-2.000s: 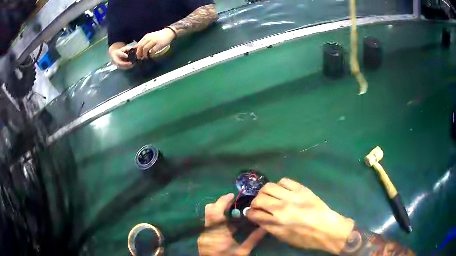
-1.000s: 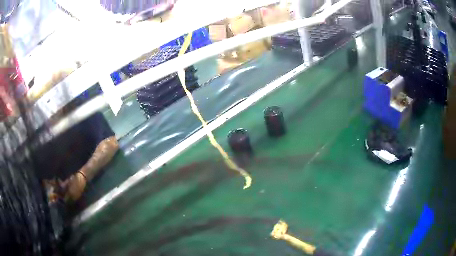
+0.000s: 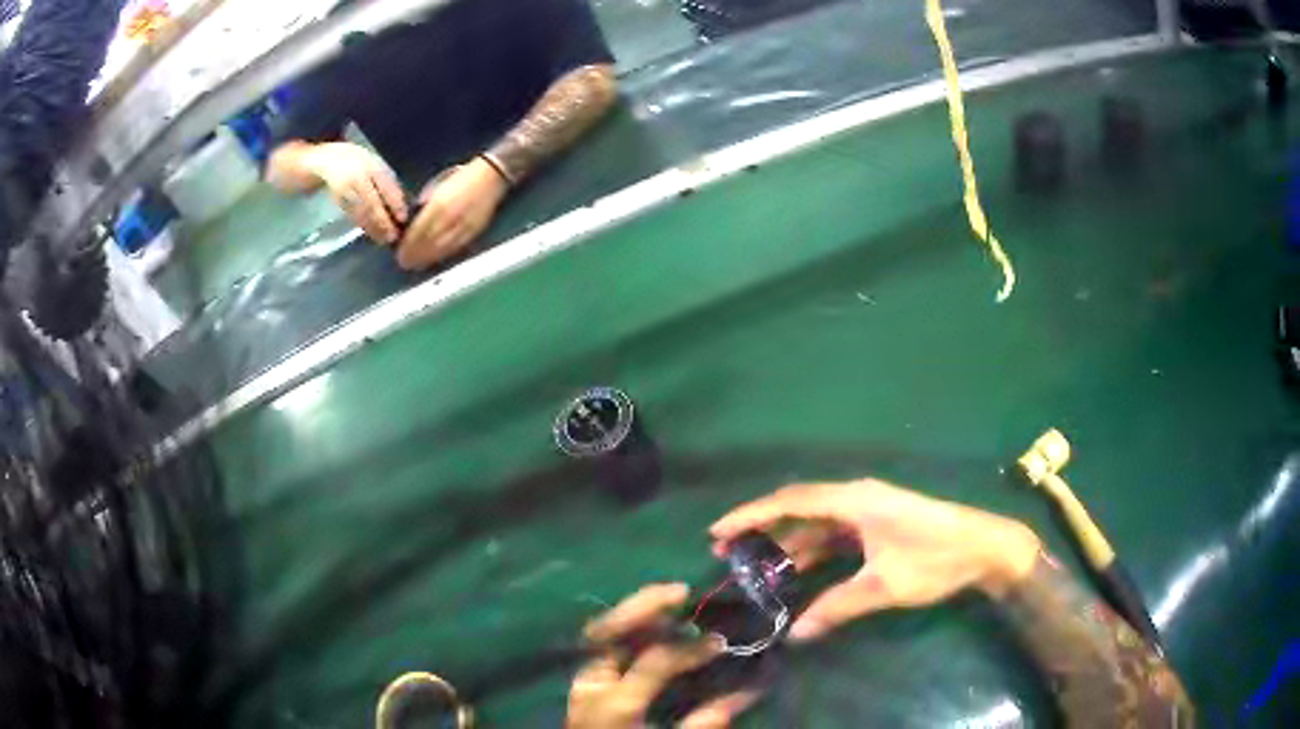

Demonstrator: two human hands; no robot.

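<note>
My left hand [image 3: 649,672] is around a dark cylindrical housing, whose pale-edged open rim [image 3: 756,644] faces up. My right hand [image 3: 891,548] curves over a small dark round insert [image 3: 763,567] with silver and blue glints, just above the rim. A thin red wire shows between insert and housing. Blur and the fingers hide the exact grip. Another black housing [image 3: 625,467] stands beyond my hands, its round front ring [image 3: 595,422] showing pale ticks.
A mallet [image 3: 1081,524] lies right of my right hand. A tan tape roll [image 3: 421,684] is cut off at the bottom edge. A yellow strap [image 3: 970,178] hangs over the far rail [image 3: 542,225]. Two dark cylinders [image 3: 1041,150] stand far right. A person's hands [image 3: 442,214] work across the rail.
The view swung right, then back to my hands. The insert now sits raised from the housing, with my right hand around it. The other ringed housing stands farther right, closer to the mallet.
</note>
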